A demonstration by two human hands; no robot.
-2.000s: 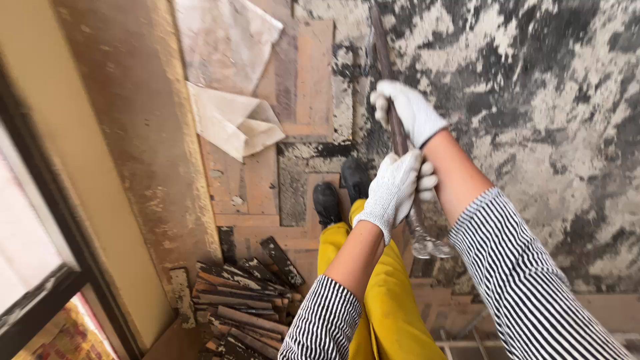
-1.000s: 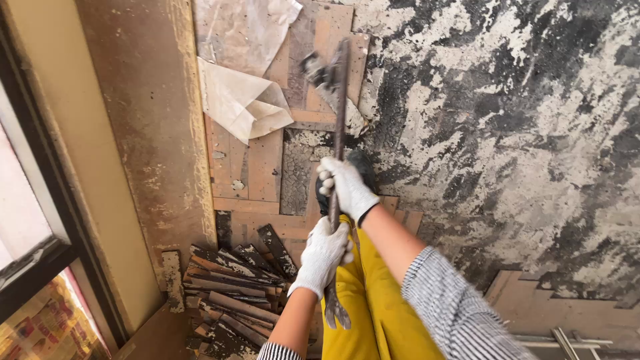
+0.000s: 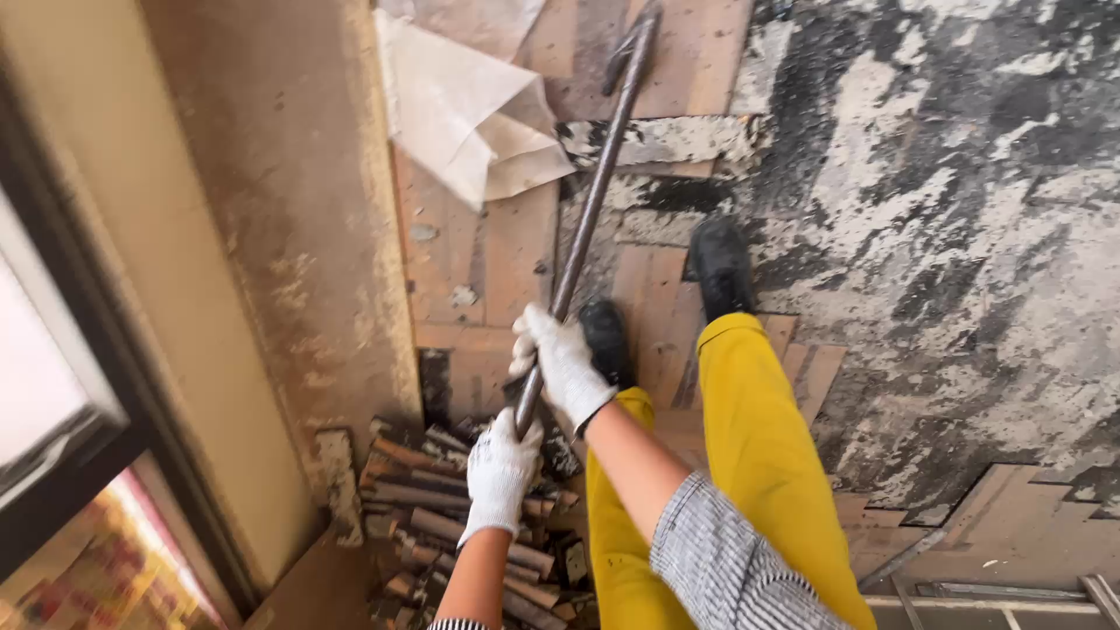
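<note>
Both my hands wear white knitted gloves and grip a long dark metal pry bar [image 3: 593, 197]. My left hand [image 3: 502, 472] holds its lower end. Just above, my right hand [image 3: 563, 360] is closed around the shaft. The bar slants up and slightly right, with its hooked far end over wooden parquet strips [image 3: 691, 57] at the top. Whether the hook touches the floor, I cannot tell. Beneath the shaft lies a loose strip coated in grey-white residue [image 3: 674, 140]. The bar's near end is hidden by my left hand.
Several loose parquet pieces [image 3: 437, 516] are heaped at lower left, beside the wall [image 3: 289, 219]. A crumpled pale sheet [image 3: 464, 105] lies above them. Bare, black-stained subfloor [image 3: 945, 227] spreads right. My black shoes [image 3: 722, 267] stand on parquet. Metal strips [image 3: 997, 592] lie at lower right.
The bar's upper end has swung away from my body, and its hooked end now reaches the parquet at the top. Both hands stay on the shaft. My feet now stand farther apart.
</note>
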